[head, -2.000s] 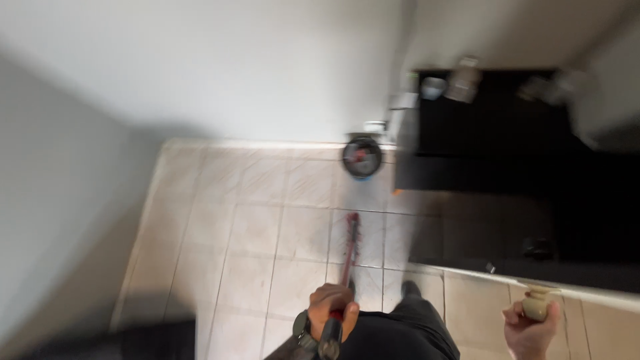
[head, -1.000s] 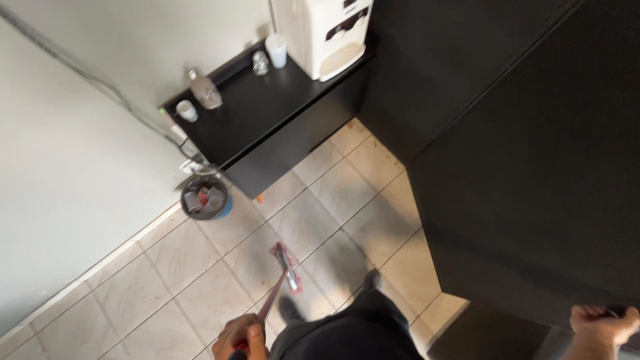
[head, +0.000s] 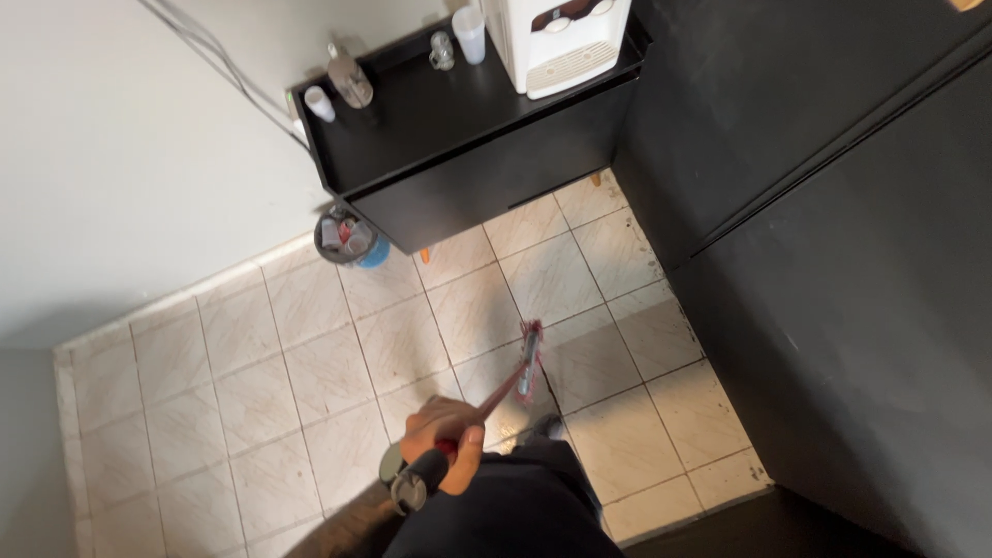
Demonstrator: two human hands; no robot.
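Note:
My left hand [head: 446, 442] is closed around the handle of a broom, near its black grip end, at the bottom middle of the head view. The thin reddish handle runs up and right to the broom head [head: 530, 360], which is grey with dark pink bristles and lies low over the tiled floor [head: 418, 333], just ahead of my shoe [head: 549, 425]. A watch sits on the left wrist. My right hand is out of view.
A black cabinet [head: 465, 174] bears a white water dispenser [head: 570, 46], cups [head: 470, 35] and a glass bottle [head: 350, 77]. A filled waste bin [head: 353, 239] stands by its left end. Tall black panels [head: 845, 310] border the floor at right; cables [head: 225, 66] hang along the wall.
My right hand, earlier at the edge of the black panel on the right, has left the view. The left hand keeps hold of the broom. The view has shifted.

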